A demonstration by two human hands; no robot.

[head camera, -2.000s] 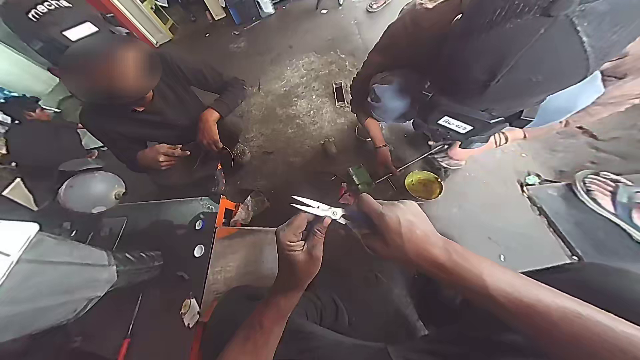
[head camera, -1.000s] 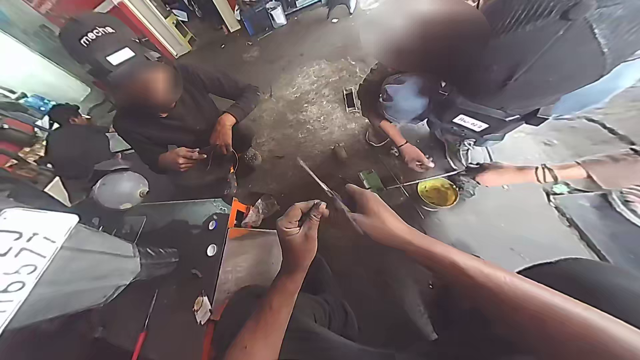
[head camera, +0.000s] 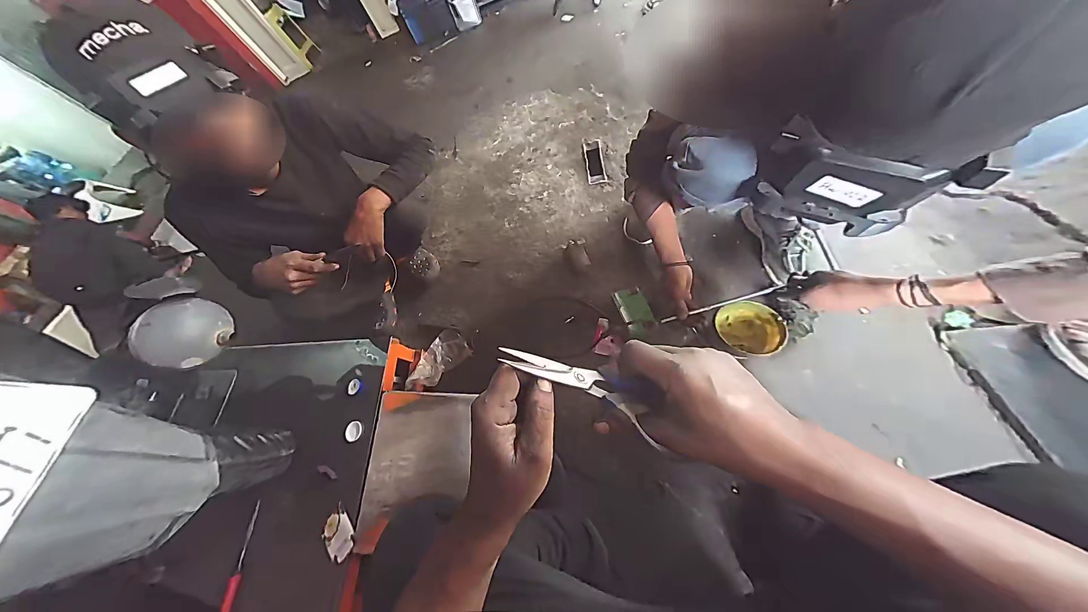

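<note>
My right hand grips the handles of a pair of scissors, whose metal blades point left and stand slightly apart. Just under the blades, the thumb and forefinger of my left hand are raised close to each other. Whether they pinch something small cannot be made out. Beyond my right hand lies a green block, and to its right a bowl of yellow material.
A co-worker at the left handles a thin wire; another bends over at the right, near a long thin rod. On the left are a red-handled screwdriver, an orange-edged board, a vehicle's plate and a rounded grey cover. A phone-like object lies on the floor.
The scissors, turned with the blades aimed up and left a second ago, now lie nearly level with the blades above my left fingertips. The blades were more widely apart two seconds ago.
</note>
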